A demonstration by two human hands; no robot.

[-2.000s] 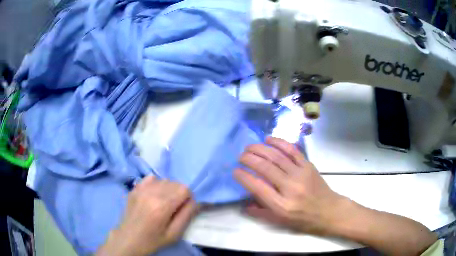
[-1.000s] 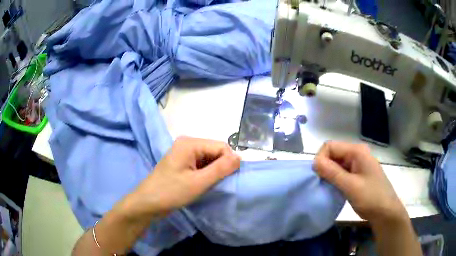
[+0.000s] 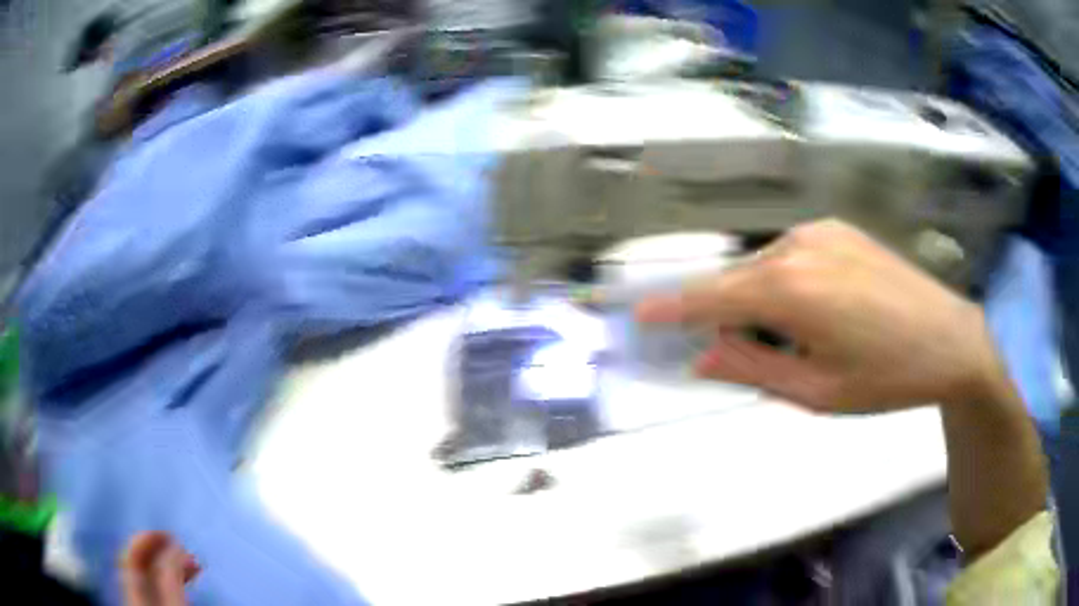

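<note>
The frame is strongly blurred. The light-blue garment cloth (image 3: 225, 260) lies bunched over the left side, up to the sewing machine's head. The off-white machine (image 3: 663, 195) stands behind the bright metal needle plate area (image 3: 497, 385), which has no cloth on it. My right hand (image 3: 816, 326) is raised in front of the machine arm, right of the needle area, fingertips pointing left and apart, with no cloth seen in it. My left hand (image 3: 160, 571) shows only as fingertips at the lower left edge, over the blue cloth; its grip is hidden.
The white table (image 3: 391, 474) curves along the front. Blue cloth (image 3: 1023, 320) hangs at the far right. A green rim (image 3: 26, 515) shows at the left edge. Blurred items stand behind the machine.
The cloth stretched between both hands has left the table front. My right hand has moved up towards the machine arm; my left has dropped to the lower left. The view has shifted.
</note>
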